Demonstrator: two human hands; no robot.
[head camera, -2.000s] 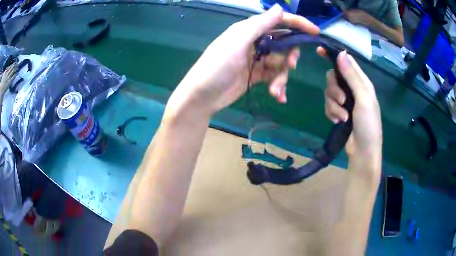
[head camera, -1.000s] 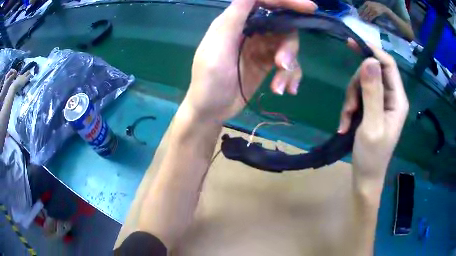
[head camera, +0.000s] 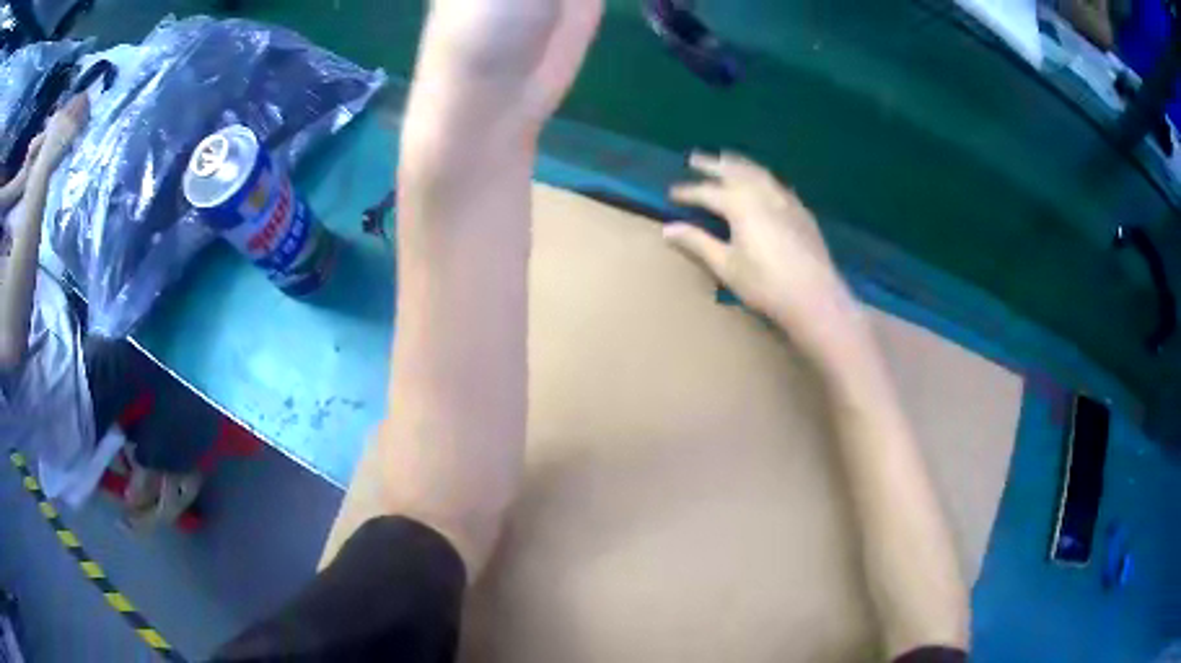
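My left hand (head camera: 512, 39) is at the top edge, partly cut off; its fingers and anything in them are hidden. My right hand (head camera: 764, 240) is over the far edge of the cardboard mat (head camera: 648, 427), blurred, fingers apart, with nothing seen in it. Dark shapes show by its fingertips at the mat's cutout, too blurred to tell. A black curved headband part (head camera: 693, 45) lies on the green belt at the top, between and beyond my hands.
A blue can (head camera: 266, 220) stands at left beside a crinkled plastic bag (head camera: 156, 143). A small black bracket (head camera: 376, 218) is partly hidden by my left forearm. A phone (head camera: 1080, 479) and small blue object (head camera: 1118, 557) lie right. Another headband (head camera: 1146, 285) is on the belt. Another person's hand (head camera: 45, 149) is far left.
The headband that both hands held is no longer seen in them. My left hand has moved up to the top edge; my right hand has moved left and opened. The view has tilted down.
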